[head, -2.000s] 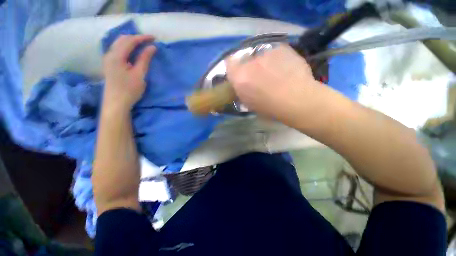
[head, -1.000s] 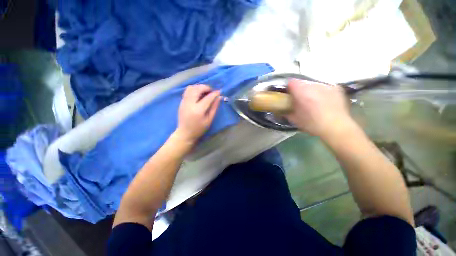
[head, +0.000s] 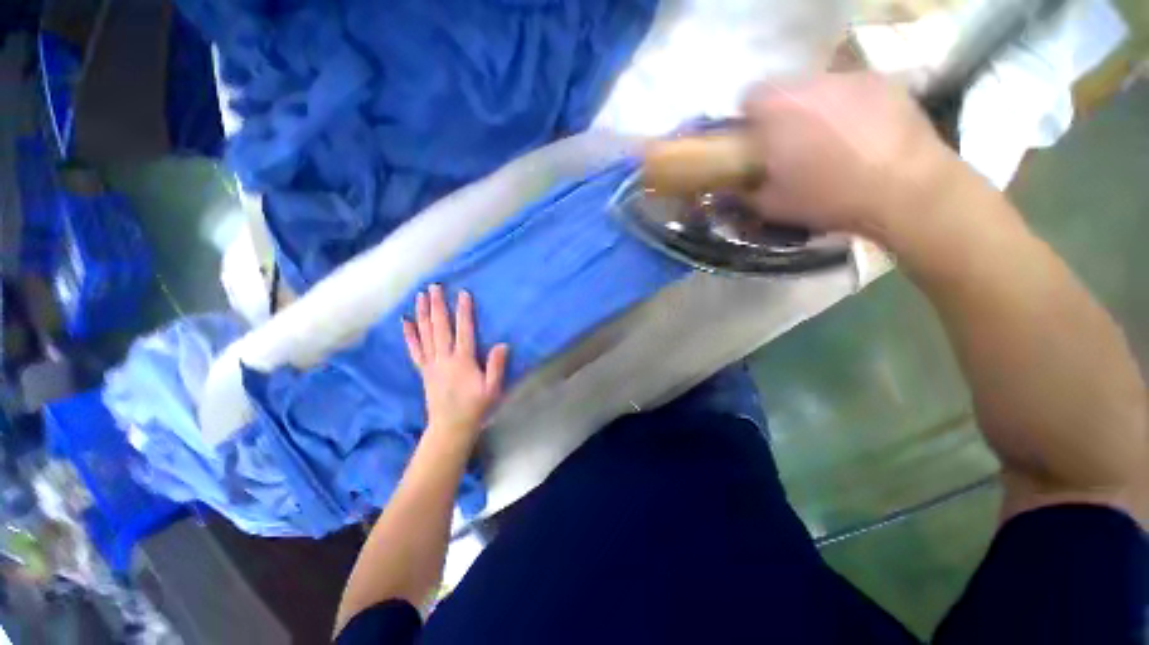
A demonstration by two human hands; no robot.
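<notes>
The mid-blue sleeve (head: 554, 277) lies lengthwise along the off-white padded board (head: 365, 277), smooth toward the right and crumpled at the left. My left hand (head: 454, 365) lies flat on it with fingers spread, holding nothing. My right hand (head: 838, 151) grips the tan wooden handle (head: 693, 164) of the silver steam iron (head: 743, 246). The iron's pointed front faces left, over the right part of the sleeve. My right hand and the iron are blurred. The far end of the sleeve is hidden by the iron.
A large heap of darker-blue shirts (head: 416, 101) lies along the board's far side. White cloth (head: 718, 63) is beyond the iron. Paler blue garments (head: 164, 391) hang round the board's left end. A dark hose (head: 995, 44) runs up right from the iron.
My left hand has moved left and down along the sleeve, from pinching near the iron's tip to lying flat. The iron stays at the sleeve's right end. The view has shifted.
</notes>
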